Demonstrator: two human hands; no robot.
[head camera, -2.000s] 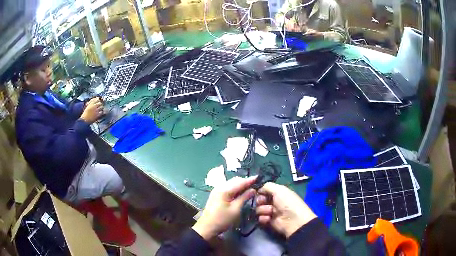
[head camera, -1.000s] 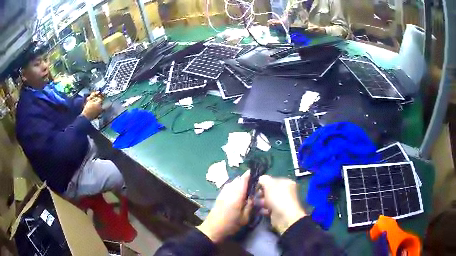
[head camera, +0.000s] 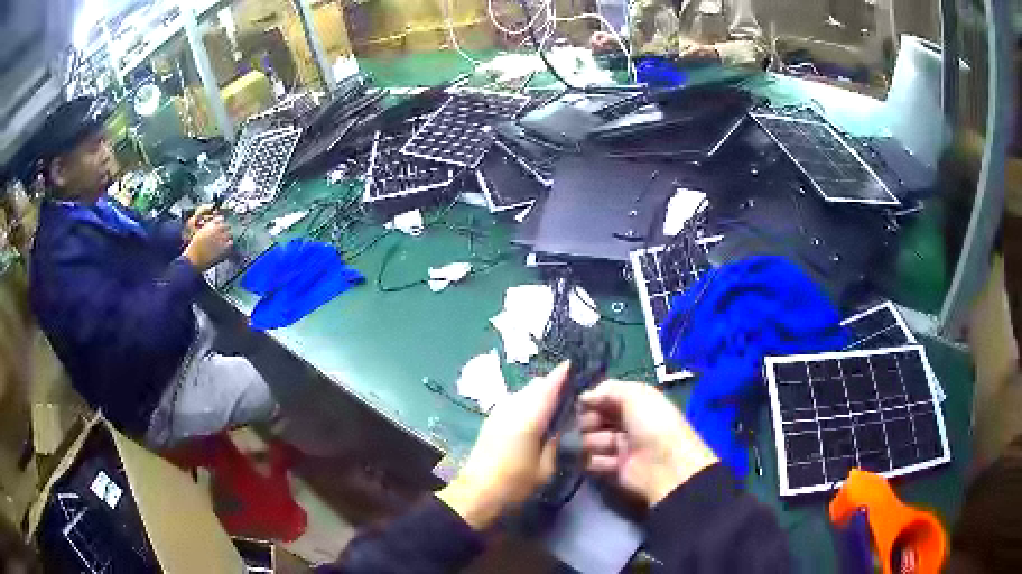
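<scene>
A bunched black cable (head camera: 574, 350) stands up between my two hands at the near bench edge. My left hand (head camera: 513, 448) is closed around the bundle from the left. My right hand (head camera: 639, 440) is at the bundle's right side with curled fingers; whether it grips a strand is hard to tell. Black loops hang below the hands over a pale, blurred surface (head camera: 600, 531). White scraps (head camera: 525, 318) lie just beyond the hands.
Blue cloths (head camera: 762, 320) and solar panels (head camera: 857, 417) lie right, with an orange tool (head camera: 888, 522) nearest. A panel heap (head camera: 605, 207) covers the bench's far side. A seated person (head camera: 107, 280) and open carton (head camera: 135, 510) are left.
The cable bundle has been turned more upright between my hands since the oldest frame. My right hand has opened slightly and moved a little off the bundle since one second ago.
</scene>
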